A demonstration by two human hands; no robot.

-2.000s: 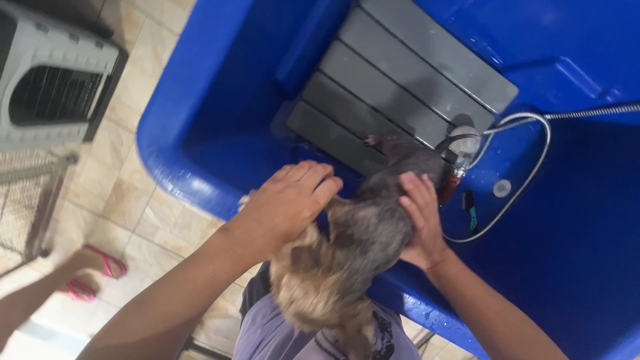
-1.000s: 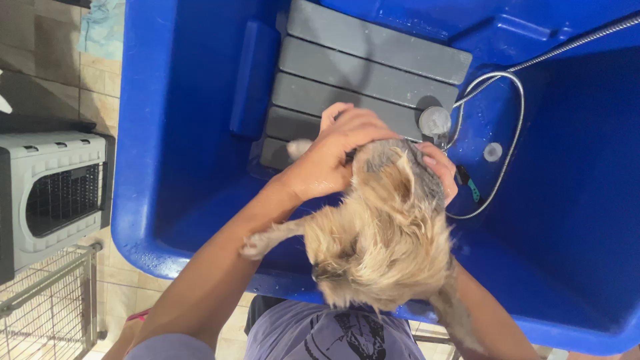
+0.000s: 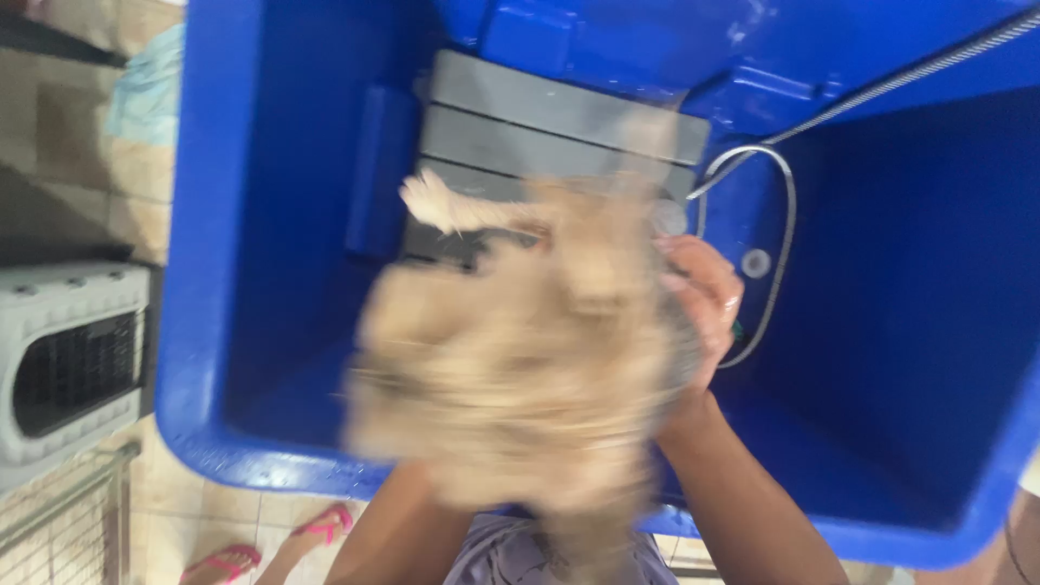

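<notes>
A small tan and grey long-haired dog (image 3: pixel 520 366), blurred by motion, is held up over the near side of a blue plastic tub (image 3: pixel 191 341). My right hand (image 3: pixel 703 301) grips the dog's grey flank. The dog's body hides my left hand; only that forearm shows below it. One pale paw (image 3: pixel 431 203) reaches out to the left, above a grey slatted platform (image 3: pixel 520 122) in the tub.
A metal shower hose (image 3: pixel 792 203) loops right of the platform, near a round drain (image 3: pixel 756 262). Left of the tub stand a grey pet carrier (image 3: pixel 73 366) and a wire cage (image 3: pixel 73 520). Another person's feet in pink flip-flops (image 3: pixel 325 524) are on the tiled floor, lower left.
The dog was lower, against my front, two seconds ago; it has been turned and raised over the tub. My left hand, visible on it before, is now hidden behind it.
</notes>
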